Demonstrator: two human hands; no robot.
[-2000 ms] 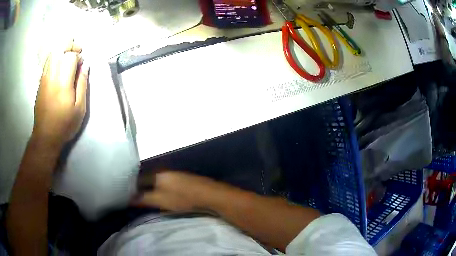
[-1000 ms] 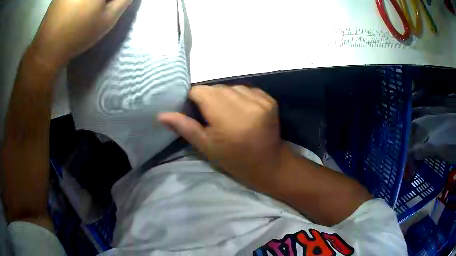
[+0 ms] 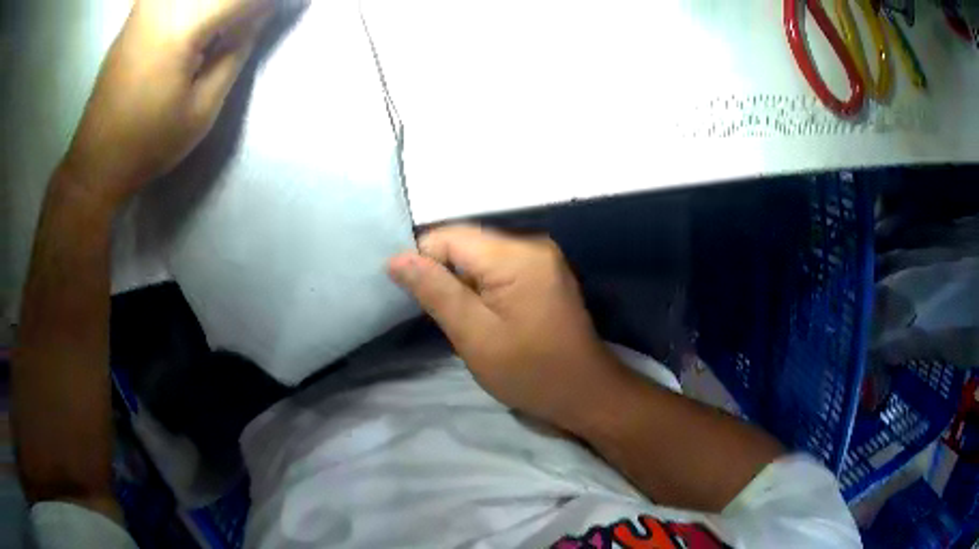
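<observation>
A light grey-white fabric panel (image 3: 295,231) lies over the front edge of the white tabletop at the left, its lower corner hanging towards my lap. My left hand (image 3: 177,91) rests on the panel's upper left part; its fingertips reach the top edge of the picture, and whether they grip is unclear. My right hand (image 3: 499,306) pinches the panel's right edge between thumb and fingers, just below the table edge. The needle area is out of view.
Red-handled scissors (image 3: 824,64), yellow-handled scissors (image 3: 877,54) and a thin green-handled tool (image 3: 907,56) lie at the table's upper right. A blue plastic basket (image 3: 832,322) stands below the table at right, with pale pieces (image 3: 929,300) beyond its near wall.
The view has shifted down and right since the first frame. My right hand has closed its thumb on the panel's right edge, and the panel's lower part now lies flatter.
</observation>
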